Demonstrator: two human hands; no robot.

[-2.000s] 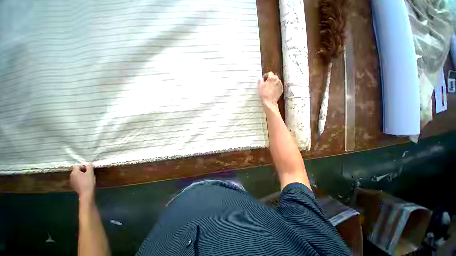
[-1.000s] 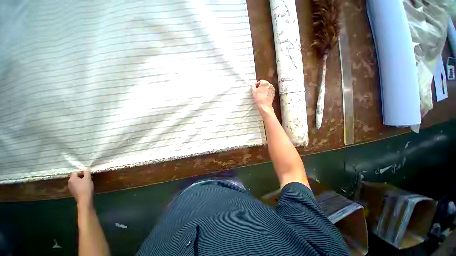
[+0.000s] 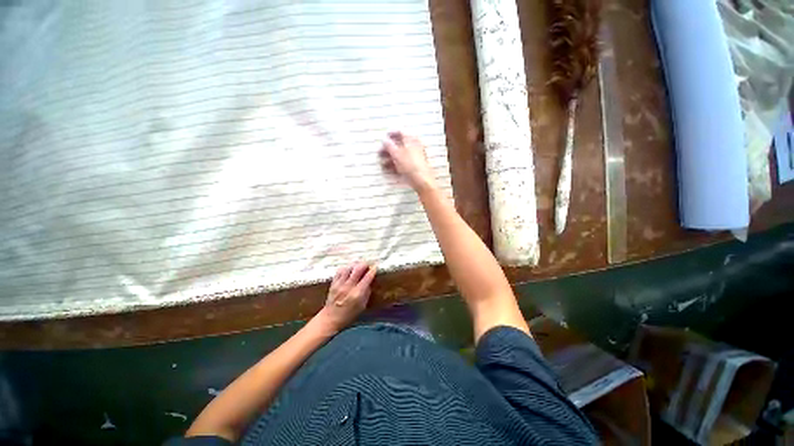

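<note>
Cream-white fabric with thin dark lines (image 3: pixel 218 174) covers the left and middle of the brown table, with soft creases. My left hand (image 3: pixel 350 289) is at the fabric's near edge, left of its near right corner. Its fingertips are on the edge, and a small crease rises from them. My right hand (image 3: pixel 406 159) is over the cloth, just inside its right edge. It is slightly blurred, its fingers look apart, and it holds nothing visible. Whether its fingertips touch the cloth is unclear. My right forearm crosses the cloth's near right corner.
Right of the cloth lie a marbled off-white roll (image 3: pixel 509 148), a brown feather duster (image 3: pixel 566 157), a thin straightedge (image 3: pixel 615 174), a pale blue-white roll (image 3: pixel 707 131) and crumpled cream cloth (image 3: pixel 757 96). Open cardboard boxes (image 3: pixel 714 392) stand below the table's near edge (image 3: pixel 575 272).
My left hand has moved right along the near edge. My right hand has let go of the fabric's right edge and moved left over the cloth. The long diagonal creases between the hands have eased.
</note>
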